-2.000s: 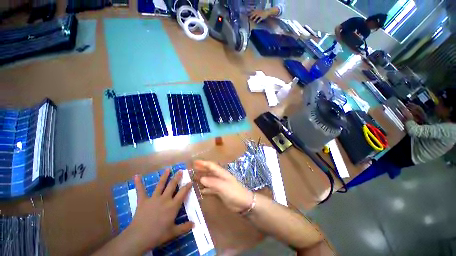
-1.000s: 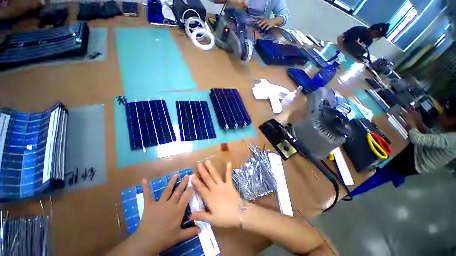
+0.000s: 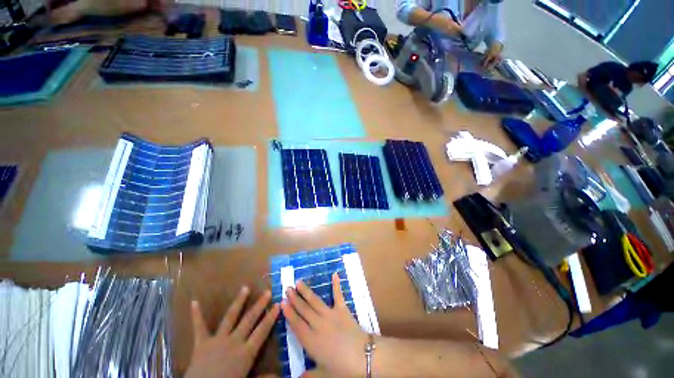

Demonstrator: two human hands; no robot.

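A blue grid-lined solar cell piece (image 3: 318, 264) lies on the brown table in front of me, with a white strip (image 3: 362, 289) along its right side and another towards its left. My right hand (image 3: 321, 328) lies flat on the cell piece, fingers spread, covering its lower middle. My left hand (image 3: 235, 336) is spread at the left edge of the piece, mostly over the table, its lower part cut off by the frame. Neither hand grips anything. A heap of short silver ribbon (image 3: 443, 277) lies to the right, beside a white strip (image 3: 484, 295).
A curved cell stack (image 3: 159, 188) is at left. Long ribbons (image 3: 122, 325) and white strips (image 3: 33, 317) are at lower left. Dark cell groups (image 3: 309, 177) lie on a green sheet. A soldering stand (image 3: 497, 242) and grey drum (image 3: 550, 214) are at right. People are around the far side.
The view has swung left, showing more of the left side. My left hand has moved off the cell piece to its left edge. My right hand has moved further onto the piece.
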